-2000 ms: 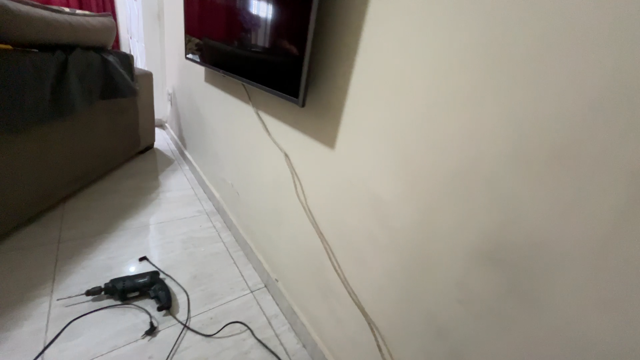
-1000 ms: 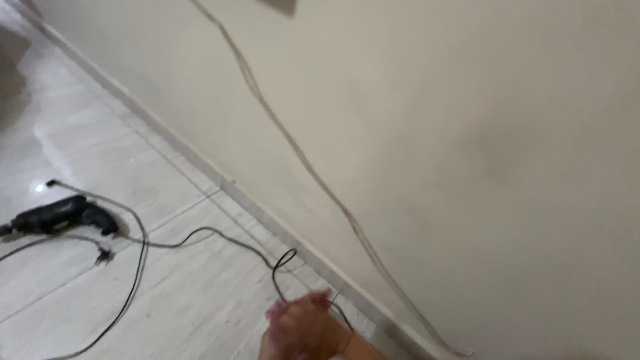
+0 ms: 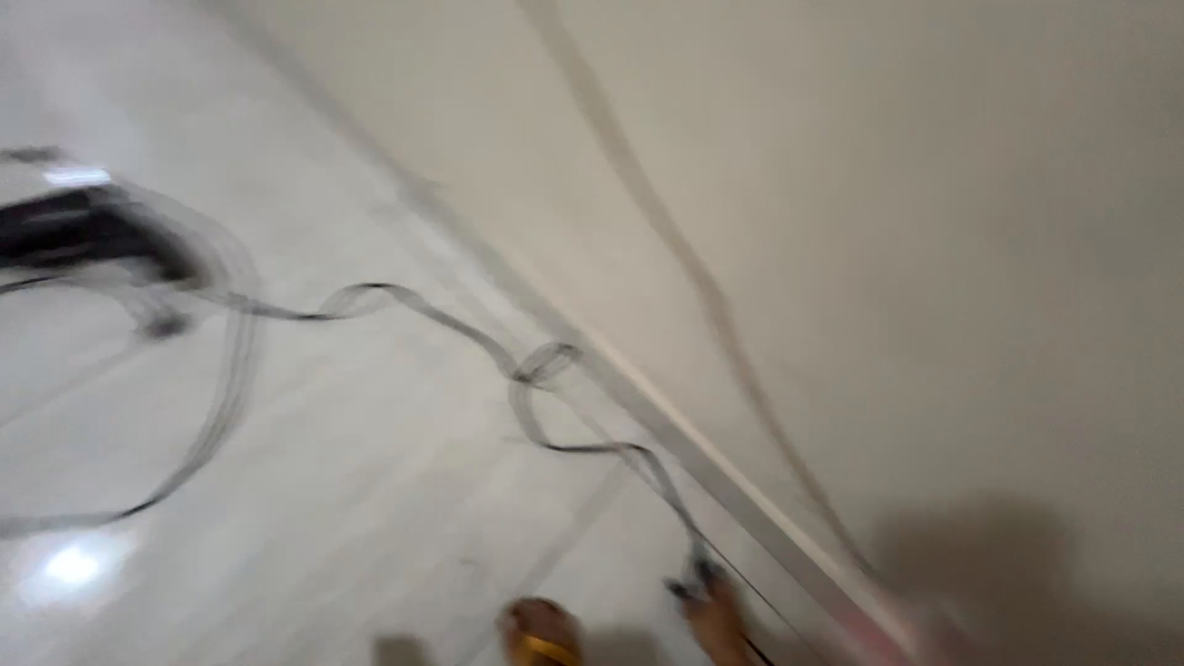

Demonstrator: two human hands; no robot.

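A hand, which looks like my right hand (image 3: 720, 620), reaches down at the bottom, blurred, with dark spots at its fingertips. It is at a thin black cord (image 3: 592, 449) on the floor; whether its fingers grip the cord is unclear. The cord winds and loops up-left to a black power drill (image 3: 83, 227), cut off by the left edge. Just below the drill lies a small dark plug (image 3: 165, 324), smeared by motion. I cannot see my left hand.
A pale cable (image 3: 712, 296) runs down the cream wall (image 3: 925, 277). Along the wall's foot goes a grey baseboard (image 3: 629, 398) beside light floor tiles (image 3: 370, 481). What seems a foot with a yellow strap (image 3: 541, 634) shows at the bottom.
The view has swung down toward the floor, and the wall-mounted television has left it. A hand, absent two seconds ago, has come in at the bottom near the cord.
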